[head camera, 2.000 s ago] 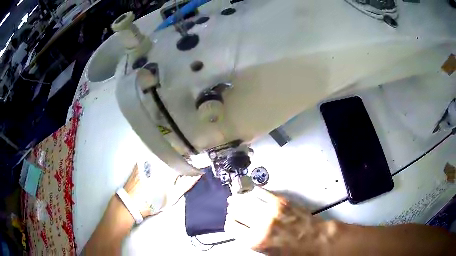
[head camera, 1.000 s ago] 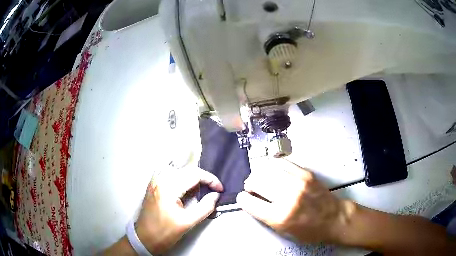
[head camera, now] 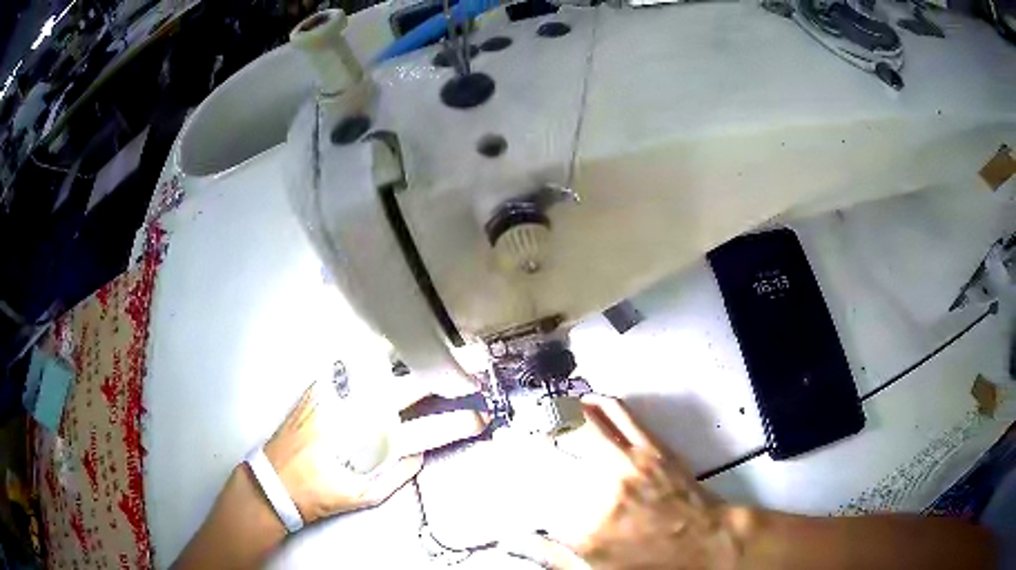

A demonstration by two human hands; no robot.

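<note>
A dark fabric piece [head camera: 451, 434] shows only as a small patch beside the presser foot [head camera: 501, 414]. My left hand [head camera: 334, 457] has its fingertips on it, just left of the foot. My right hand [head camera: 629, 490] lies right and in front of the foot, its index finger beside the pale block there. Glare washes out its fingers, and I cannot tell whether it holds fabric. A thin dark thread [head camera: 429, 534] curls on the bed between my hands. The off-white sewing machine head [head camera: 446, 223] stands over the work.
A black smartphone [head camera: 789, 345] with a lit clock lies right of the needle. A small grey plate [head camera: 624, 316] lies behind the foot. A dark cord [head camera: 925, 371] runs past the phone. Red-patterned covering [head camera: 100, 423] lines the left table edge.
The fabric shows much less than before, now only a small patch by the foot. My left hand has moved up beside the foot. The phone screen has lit. The camera view has shifted.
</note>
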